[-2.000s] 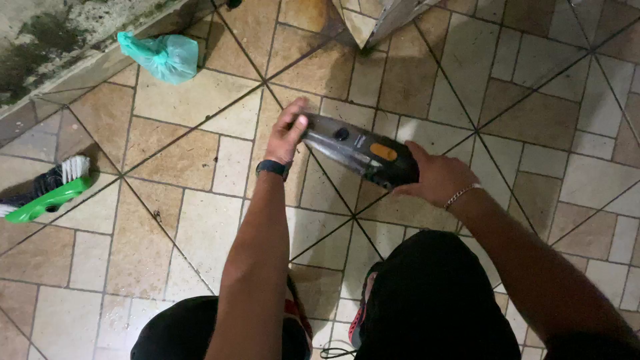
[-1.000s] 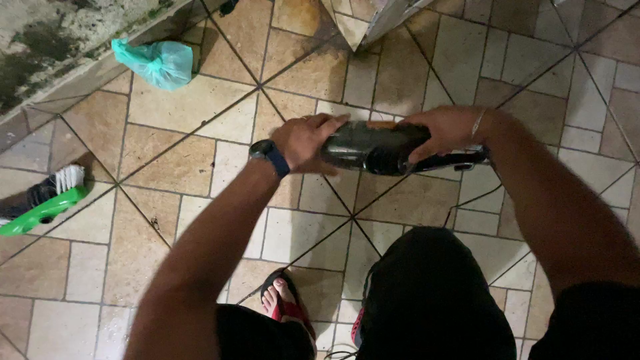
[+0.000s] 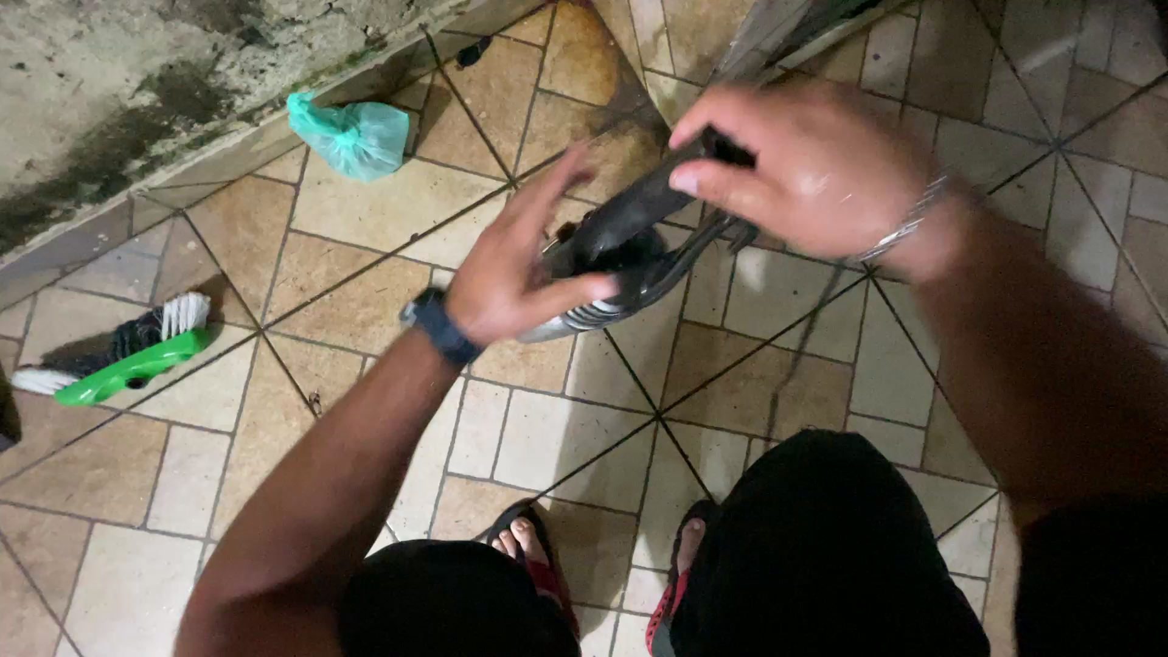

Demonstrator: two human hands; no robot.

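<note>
A dark handheld appliance [image 3: 639,205], which looks like a cordless vacuum cleaner, is tilted over the tiled floor, partly blurred by motion. My right hand [image 3: 803,173] grips its upper right end between thumb and fingers. At the lower left end, beside the silvery ribbed part [image 3: 593,315], is my left hand [image 3: 520,265], its fingers spread and its thumb over the body. Blur hides how firmly that hand touches it.
A green-backed brush [image 3: 137,370] with black and white bristles lies at the left. A knotted turquoise plastic bag [image 3: 356,137] rests by the stained wall [image 3: 119,100]. My sandalled feet [image 3: 525,547] are below, and a panel edge [image 3: 766,36] stands at the top.
The appliance has turned from nearly level to a steep slant, its right end higher in view. My right hand has moved up with it, and my left hand's fingers have spread.
</note>
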